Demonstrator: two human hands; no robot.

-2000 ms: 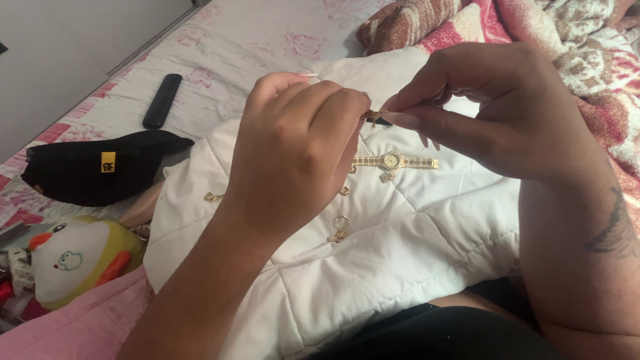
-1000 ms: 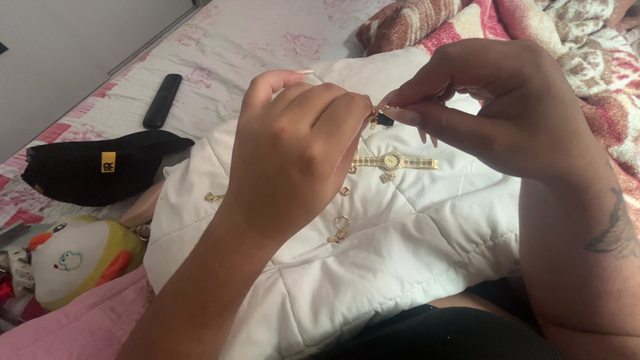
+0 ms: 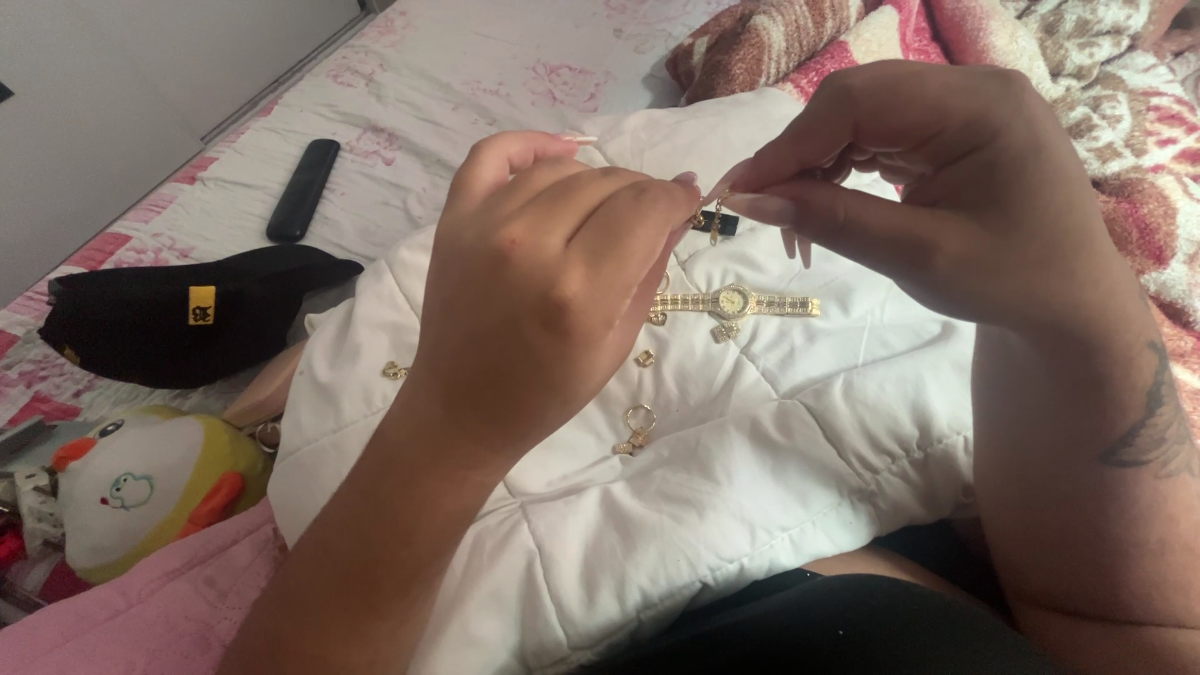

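My left hand [image 3: 553, 281] and my right hand [image 3: 928, 187] meet fingertip to fingertip above a white quilted cover [image 3: 731, 487]. Between them they pinch a small gold chain piece [image 3: 716, 223], which hangs short from the right fingertips; its other part is hidden by the left fingers. Behind it shows a small black object [image 3: 724, 223]. Below the hands lies a gold wristwatch [image 3: 732, 301], partly covered by my left hand, with a gold charm [image 3: 726, 331] beside it. Nearer are a small gold piece [image 3: 645, 357] and a gold ring [image 3: 640, 418] touching other small gold pieces.
Another gold piece [image 3: 396, 371] lies left of my left wrist. A black remote-like object [image 3: 303, 190], a black cap-like cloth item [image 3: 178, 319] with a yellow patch and a plush bird toy [image 3: 141, 487] are at the left. A patterned fleece blanket [image 3: 787, 42] is bunched at the back right.
The fingertips have shifted slightly, and the gold chain piece now hangs in plainer view below my right fingertips. Both hands stay in nearly the same place.
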